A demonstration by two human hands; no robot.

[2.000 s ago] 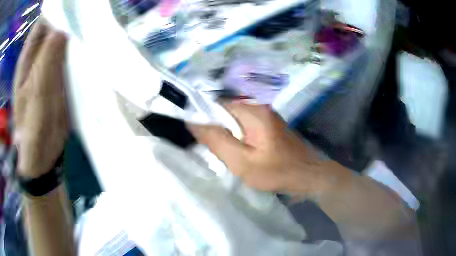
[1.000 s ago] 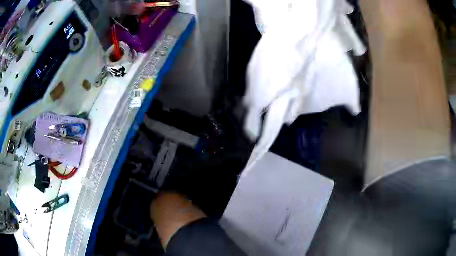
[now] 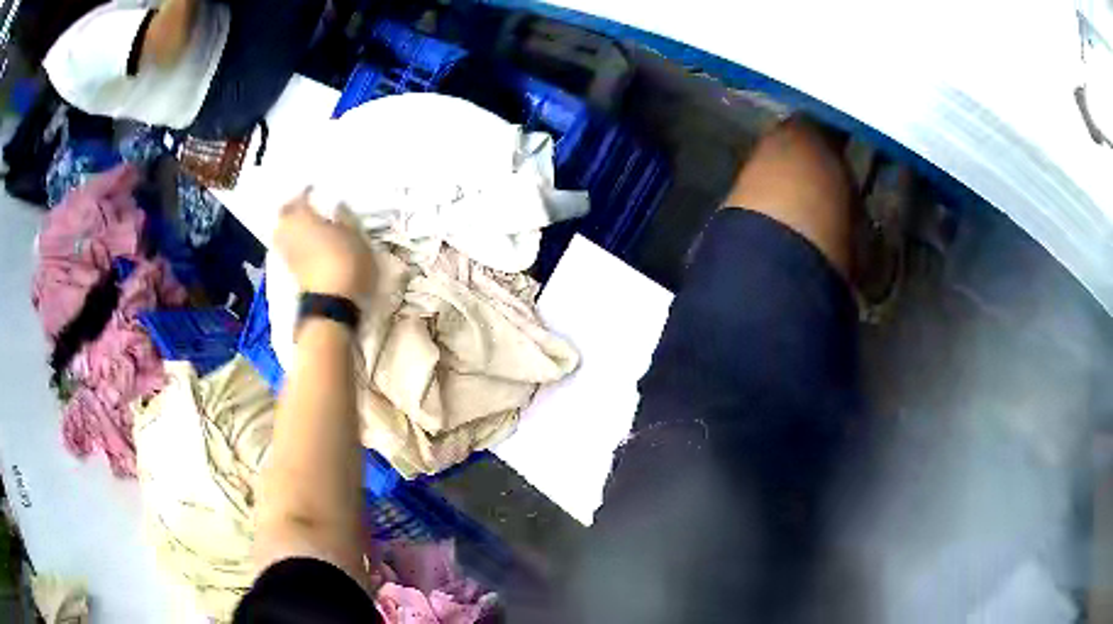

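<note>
My left hand point(image 3: 324, 250), with a black band at the wrist, is over the left edge of a cloth pile. Its fingers are blurred, and I cannot tell whether they grip the cloth. A white garment point(image 3: 427, 171) lies bunched just right of the fingertips. Beige cloth point(image 3: 458, 347) lies crumpled below it, on a white board or sheet point(image 3: 598, 317). My right hand is not in view.
Blue plastic crates point(image 3: 598, 159) stand behind and under the pile. Pink cloth point(image 3: 104, 305) and cream cloth point(image 3: 208, 475) lie left. Another person's arm point(image 3: 171, 31) shows top left. The blue-edged table point(image 3: 928, 73) curves across the upper right.
The view has swung from the machine table to the cloth pile and crates. The white garment, hanging in the air one second ago, appears to lie on the pile. My left hand has come into view.
</note>
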